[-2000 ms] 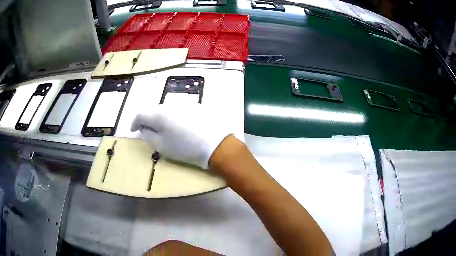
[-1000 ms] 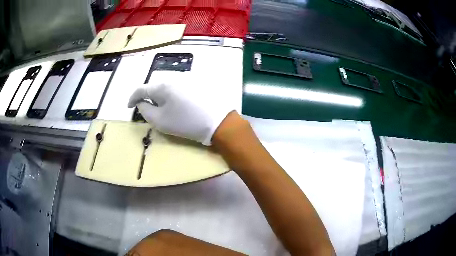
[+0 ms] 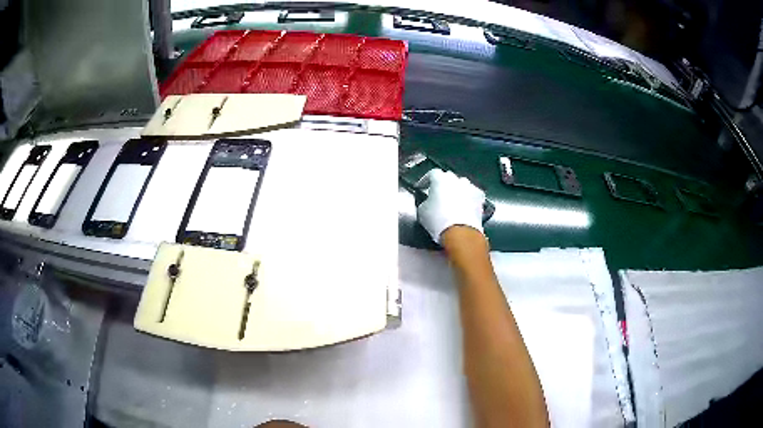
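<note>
My right hand, in a white glove, is over the near left part of the green belt. Its fingers are closed on a black phone frame, whose ends show on both sides of the hand; the middle is hidden. Several black frames lie in a row on the white belt, the rightmost one between the two cream guide plates, its lower end beside the near plate. My left hand is out of the picture; only a bit of bare skin shows at the bottom edge.
The far guide plate lies below a red mesh tray. More frames lie on the green belt to the right and along the far side. White foam sheets cover the near edge. A grey metal housing stands at upper left.
My right hand has left the frame on the white belt and moved right to another frame on the green belt. The left forearm has mostly dropped out of view.
</note>
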